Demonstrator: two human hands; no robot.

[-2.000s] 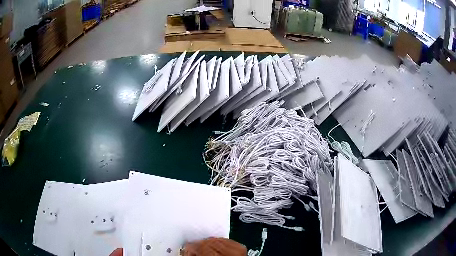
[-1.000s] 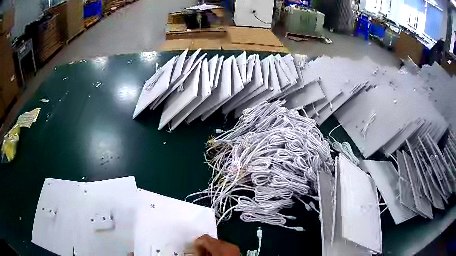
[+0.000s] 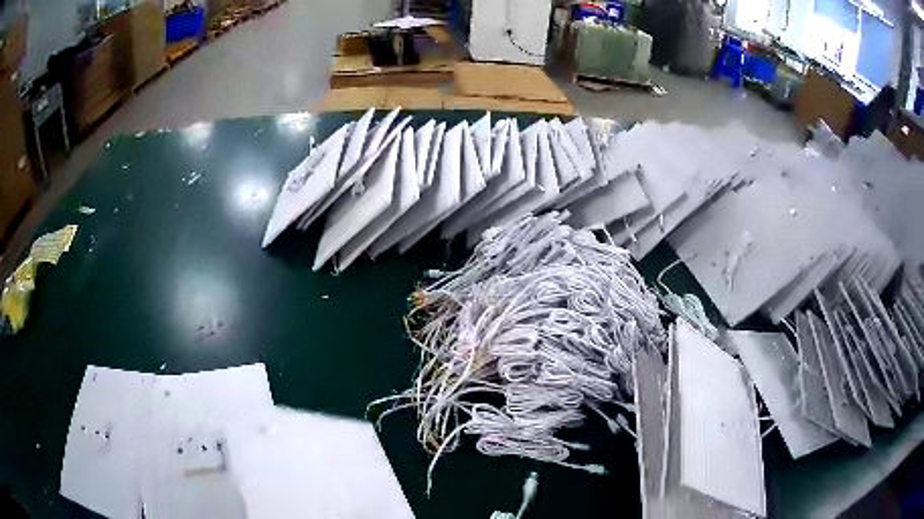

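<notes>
A white square panel (image 3: 314,468) lies slightly blurred at the bottom, overlapping flat white panels (image 3: 208,405) with small dark dots and a low raised box. The lower edge of the picture cuts these panels off. A large tangled heap of white leads (image 3: 552,340) lies to their right, with some coloured wire ends on its left side. A cable connector (image 3: 530,485) shows at the bottom edge. Neither my left hand nor my right hand is in the picture.
A row of leaning white panels (image 3: 456,182) stands at the back. More panels (image 3: 714,421) lean at the right. A yellow-and-clear bag (image 3: 20,289) lies at the left edge of the dark green table (image 3: 203,294). Brown cartons (image 3: 507,86) are beyond the table.
My right hand, and the left fingertip seen two seconds ago, are out of the picture. The front panel has moved left and down, and is tilted differently.
</notes>
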